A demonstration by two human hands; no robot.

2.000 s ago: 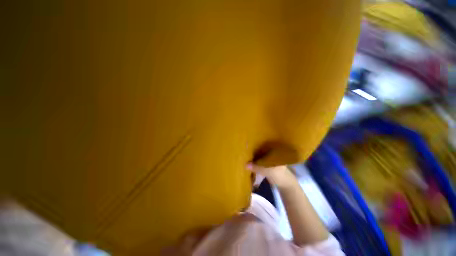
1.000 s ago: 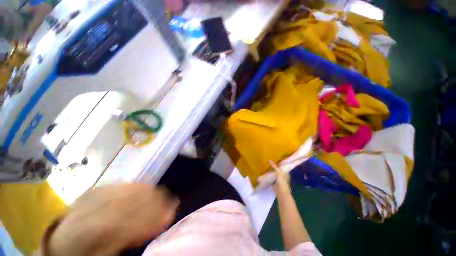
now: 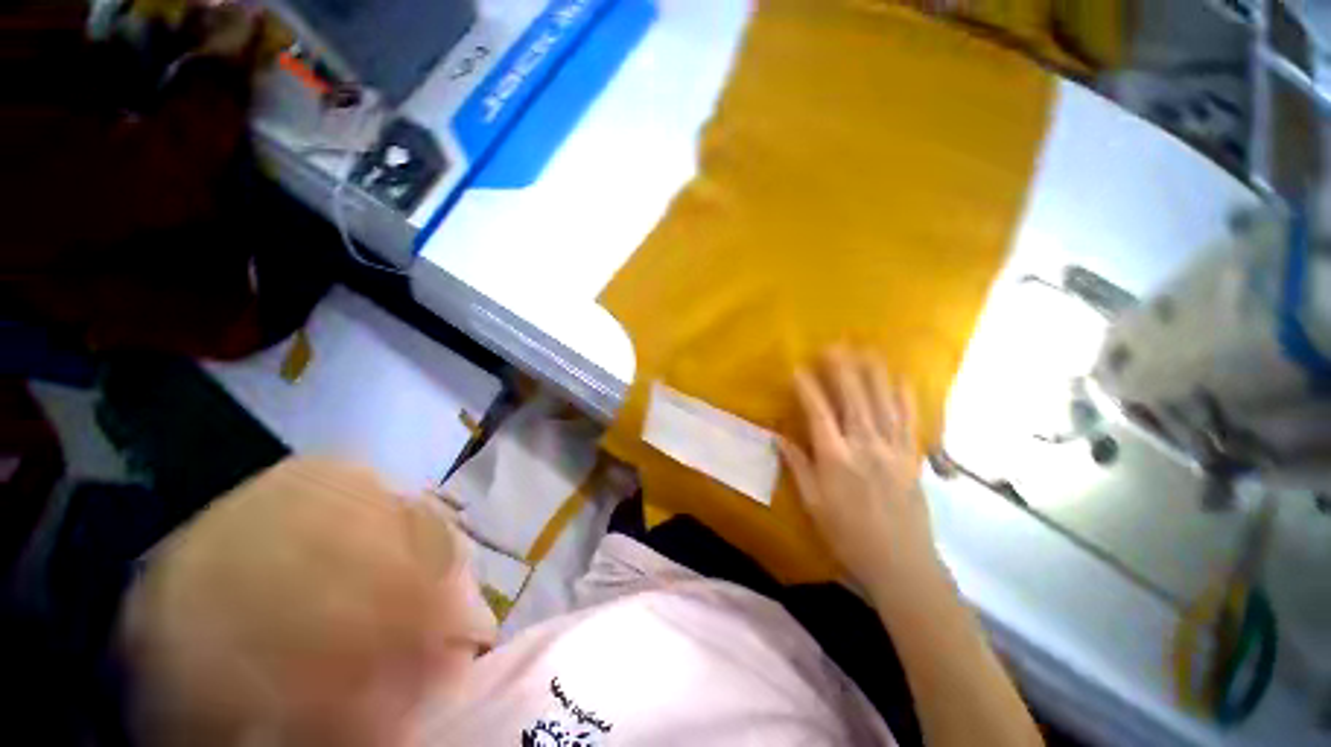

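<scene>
A mustard garment panel (image 3: 861, 190) lies across the white machine table and hangs over its front edge. A small pale rectangular piece (image 3: 711, 442) lies on its lower end. My right hand (image 3: 864, 467) rests flat on the panel, fingers spread, with the thumb beside the pale piece's right end. A large blurred skin-toned shape (image 3: 299, 606) at lower left may be my left hand or arm close to the camera; its fingers cannot be made out. Pale cloth with mustard strips (image 3: 533, 489) lies below the table edge, beside a dark pointed object (image 3: 482, 435).
The sewing machine head (image 3: 1226, 350), with its lamp glowing, is at the right. Scissors with yellow and green handles (image 3: 1238, 649) lie at lower right. A blue JACK-lettered machine part (image 3: 548, 88) is at upper left. More mustard cloth (image 3: 1022, 22) is at the far edge.
The view has swung from the blue basket back to the table. My right hand has left the cloth at the basket and now lies on a mustard panel spread on the table.
</scene>
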